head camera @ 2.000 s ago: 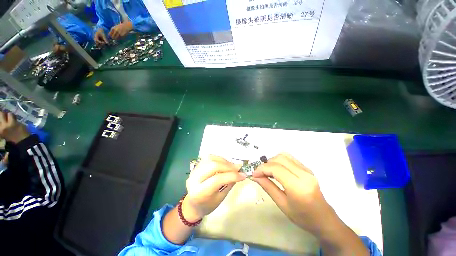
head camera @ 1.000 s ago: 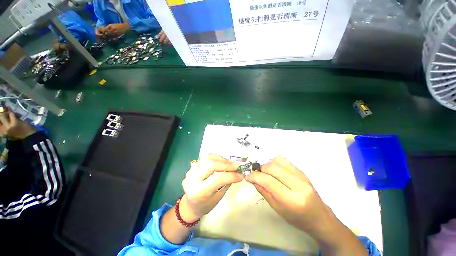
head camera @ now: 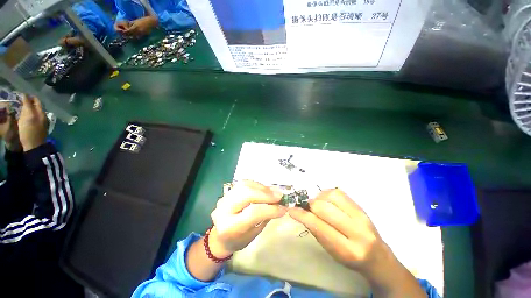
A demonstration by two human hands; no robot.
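A small green circuit board [head camera: 294, 198] with silver and black parts is held between both hands above the white mat [head camera: 384, 233]. My left hand [head camera: 243, 215] pinches its left end with thumb and forefinger. My right hand [head camera: 337, 224] holds its right end, where a dark part, perhaps the camera module, shows against the fingertips. The fingertips hide the board's ends. Small dark loose parts [head camera: 289, 163] lie on the mat beyond the hands. A thin small loop [head camera: 303, 234] lies on the mat below them.
A blue bin [head camera: 445, 195] stands right of the mat with a tiny part inside. A black divided tray [head camera: 140, 198] at left holds several white-silver units [head camera: 133, 137]. A small unit [head camera: 436, 132] lies on the green bench. An instruction sheet [head camera: 337, 35], a fan [head camera: 520, 81] and neighbouring workers are beyond.
The board has turned a little between my hands, and its dark part now sits closer against the right fingertips. The view has shifted slightly. The neighbour at left has raised their hands.
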